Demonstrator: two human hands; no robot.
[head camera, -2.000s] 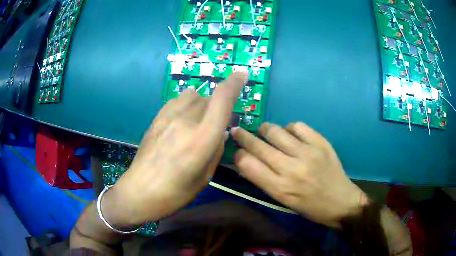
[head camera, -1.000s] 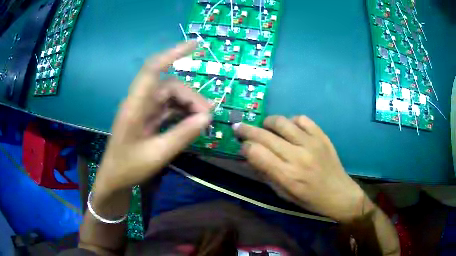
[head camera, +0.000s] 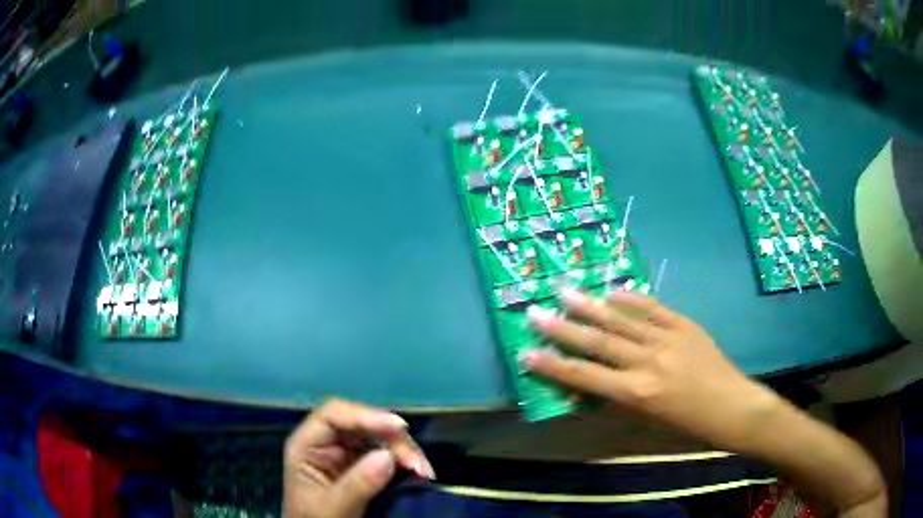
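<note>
A green circuit board panel (head camera: 552, 238) with pale lead wires lies tilted on the dark-green table, its near end over the front edge. My right hand (head camera: 627, 354) is spread over the panel's near right part, fingers apart and slightly blurred. It hides some of the board. My left hand (head camera: 354, 460) is off the panel, below the table's front edge, cut off by the bottom of the picture. Its thumb and fingers are curled around the end of a dark adhesive strip. A pale-yellow liner (head camera: 597, 496) runs right from there.
One similar panel (head camera: 157, 223) lies at the left and another (head camera: 774, 182) at the right. A dark flat case (head camera: 51, 223) is at the far left. A large pale roll (head camera: 896, 228) stands at the right edge. A red stool (head camera: 66, 465) is below left.
My left hand has left the panel and moved down below the table edge. My right hand now lies spread on the panel, which sits at a slant. The view has shifted, showing more table.
</note>
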